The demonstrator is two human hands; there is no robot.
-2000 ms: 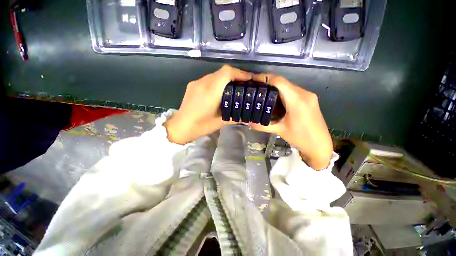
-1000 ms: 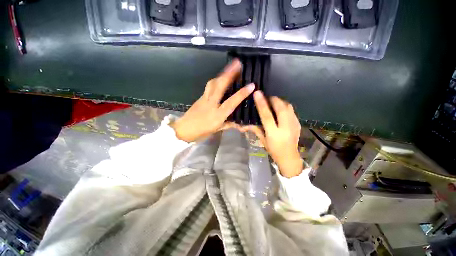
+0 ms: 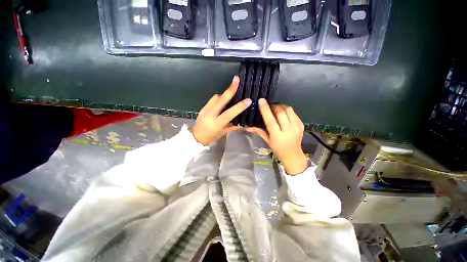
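Note:
A row of several black handsets (image 3: 259, 81) stands on edge, pressed side by side, on the dark green mat at the bench's near edge. My left hand (image 3: 217, 116) is at the row's left side, fingers on its top and left side. My right hand (image 3: 284, 132) is at its right near corner, a finger on top. Both thumbs meet at the near end of the row. Beyond it lies a clear blister tray (image 3: 153, 51). Its near pockets hold several phones with their backs up, such as this phone back (image 3: 240, 23); the leftmost near pocket holds none.
A red pen or slim tool (image 3: 22, 38) lies at the far left of the mat (image 3: 128, 77). Dark stacked trays (image 3: 450, 117) stand at the right. Pale metal equipment (image 3: 399, 207) with a yellowish cord (image 3: 425, 168) is below the bench at right. Red and dark cloth shows at left.
The handsets, held up end-on between both hands two seconds ago, now lie along the mat. Since one second ago, my left fingers have drawn back slightly towards me.

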